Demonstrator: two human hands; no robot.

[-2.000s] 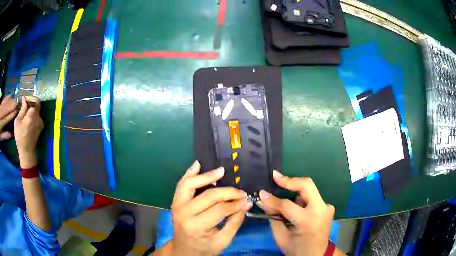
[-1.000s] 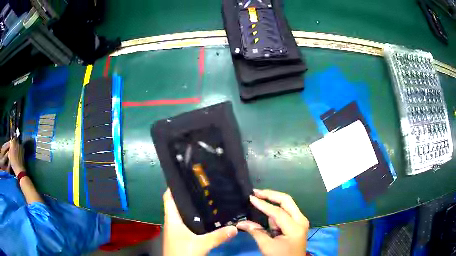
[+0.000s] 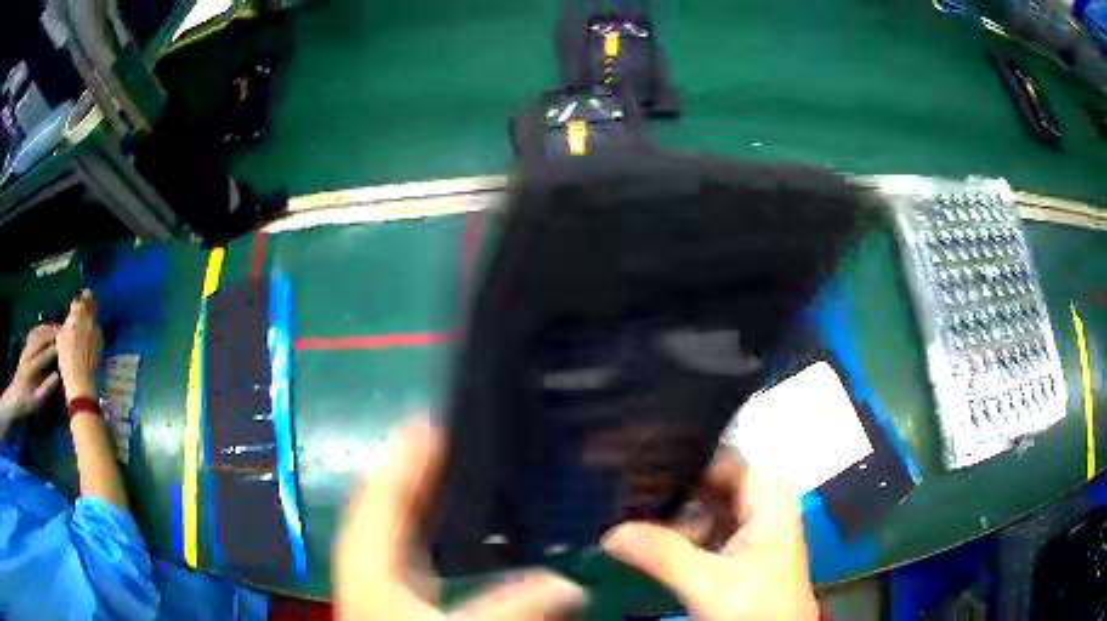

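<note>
A dark foam pad (image 3: 680, 218) with the phone assembly (image 3: 595, 400) on it is held up close to the camera, tilted and strongly blurred. My left hand (image 3: 401, 546) grips its lower left side. My right hand (image 3: 728, 546) grips its lower right edge, thumb on the near end. Details of the phone are smeared; pale strips show faintly. Whether my right hand also holds the thin black tool cannot be seen.
Phone assemblies (image 3: 577, 121) lie beyond the held pad. A clear component tray (image 3: 989, 322) and white adhesive sheet (image 3: 807, 425) are at right. Dark strips (image 3: 243, 400) on blue film are at left. A pale rail (image 3: 389, 200) crosses behind. Another person's hands (image 3: 73, 352) work far left.
The pad and phone have risen from the bench towards the camera and tilted, with both hands holding them. The view has shifted to show more of the bench beyond the rail.
</note>
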